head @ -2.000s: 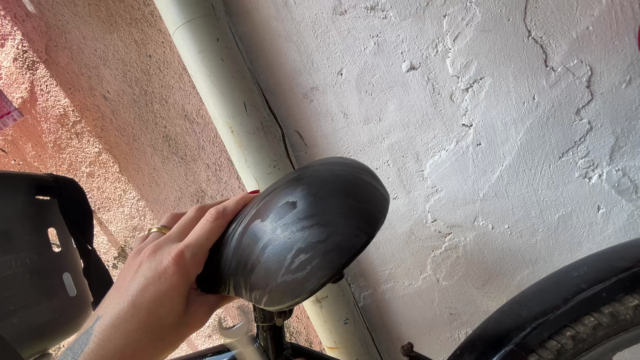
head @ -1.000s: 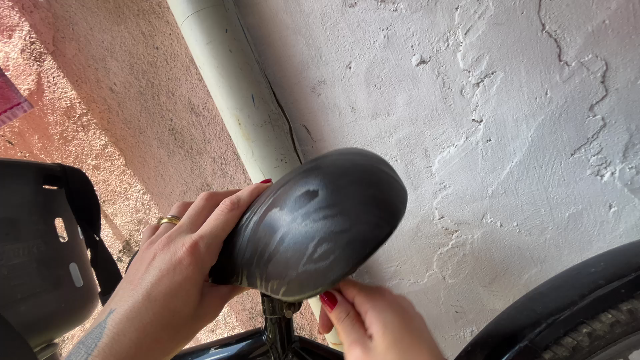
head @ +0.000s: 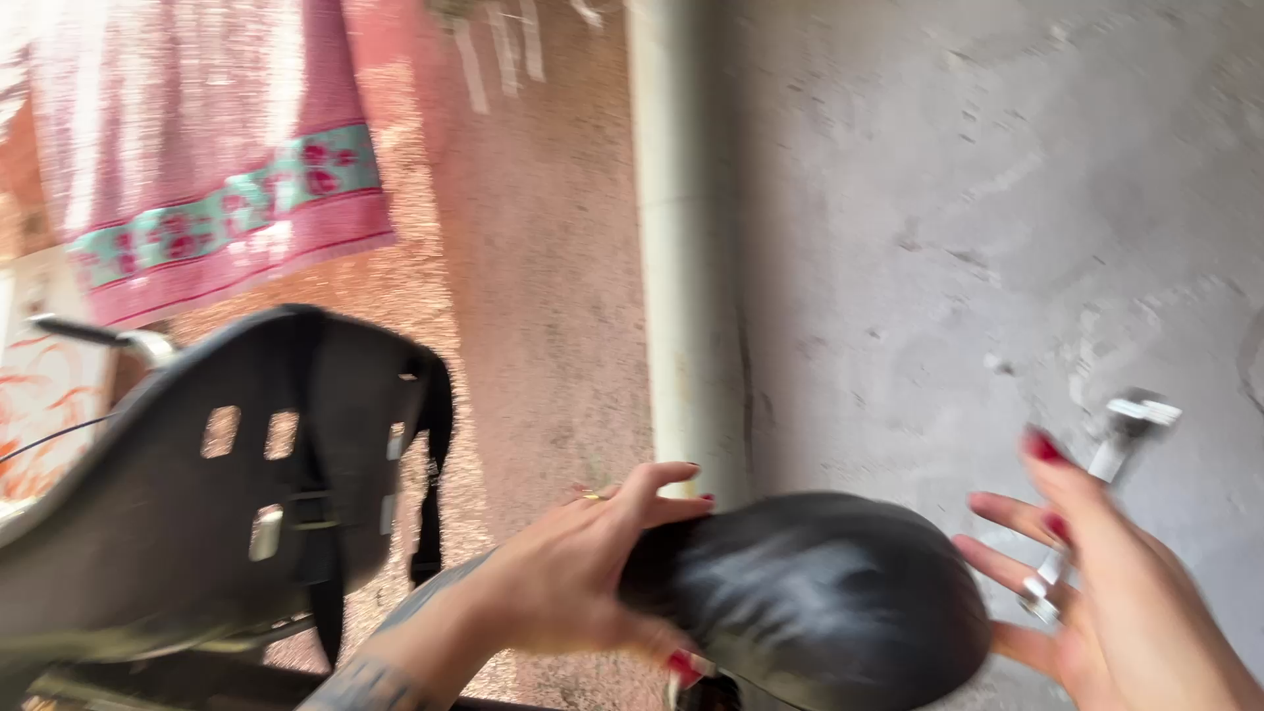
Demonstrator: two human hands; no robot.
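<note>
A black bicycle saddle (head: pixel 829 602), scuffed and shiny on top, is at the lower middle of the head view. My left hand (head: pixel 583 573) grips the saddle's narrow nose, thumb on the near side and fingers on the far side. To the right of the saddle's wide end, my right hand (head: pixel 1086 563) holds a silver metal wrench (head: pixel 1111 459) between its fingers, some of them spread. The wrench is blurred, with one end above the hand and the other below the fingers. The clamp under the saddle is mostly hidden.
A dark plastic child seat (head: pixel 365 474) with black straps stands at the left. Behind it hangs a pink towel (head: pixel 227 197) against the rough wall. A pale vertical pipe (head: pixel 691 247) runs behind the saddle, beside a cracked white wall (head: pixel 938 247).
My right hand was at the saddle's underside a second ago; now it is off to the right of the saddle, holding the wrench. My left hand stays on the saddle. The view has swung left and up.
</note>
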